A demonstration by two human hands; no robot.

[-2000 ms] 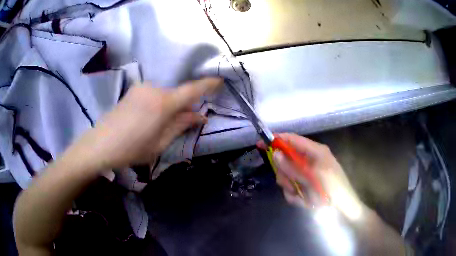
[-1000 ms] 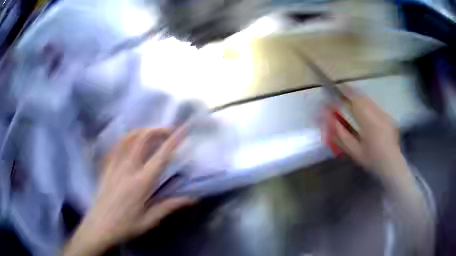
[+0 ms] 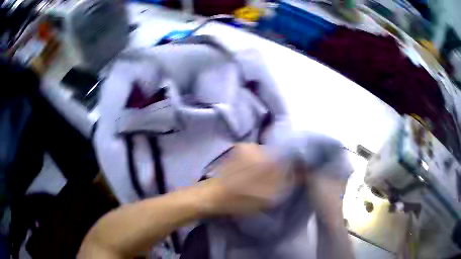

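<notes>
The pale lilac-backed garment is bunched in front of me, with maroon patches and dark seam strips showing. My left hand is blurred, with its fingers closed on the cloth near the middle of the view. My right hand is beside it on the right, partly hidden by blurred grey cloth, so its fingers cannot be made out. The scissors are not visible.
The white sewing machine head stands at the right, over the lit cream bed. Maroon cloth and a blue container lie beyond the white table. A dark-clothed person or dark cloth shows at the left.
The view has swung left, so the machine bed now sits at the right. My hands have come close together at the garment. The scissors seen in my right hand earlier no longer show.
</notes>
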